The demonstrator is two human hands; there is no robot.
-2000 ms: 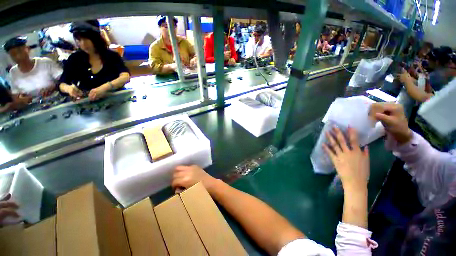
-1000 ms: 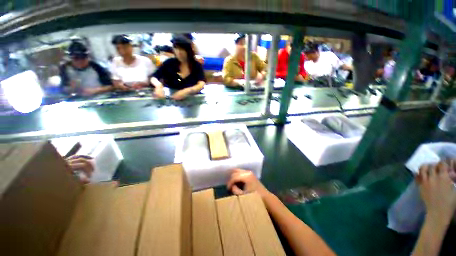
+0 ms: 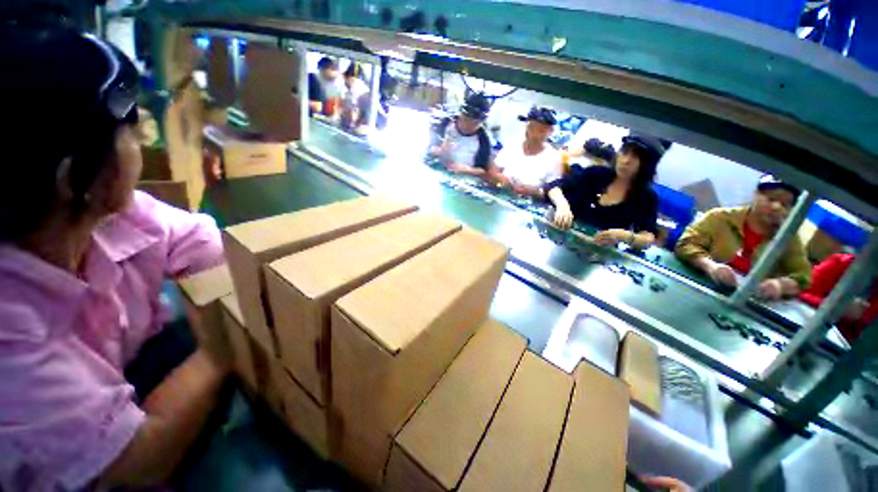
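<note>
Several brown cardboard boxes stand in rows in front of me, three of them raised above the others. A white foam tray sits right of the boxes, partly hidden by them. It holds greyish bagged shapes with a narrow brown box between them. My right hand is cut off at the bottom edge beside the boxes and tray; only a small part shows, so its grip cannot be told. My left hand is not in view.
A person in a pink shirt sits close at left, an arm passing behind the boxes. People sit across the line, which bears small black parts. Green frame overhead. An open carton stands at far left.
The view has swung left and tilted, bringing the pink-shirted person and more boxes into view. The tray and my right hand now appear at the lower right; the right-hand neighbour has left the view.
</note>
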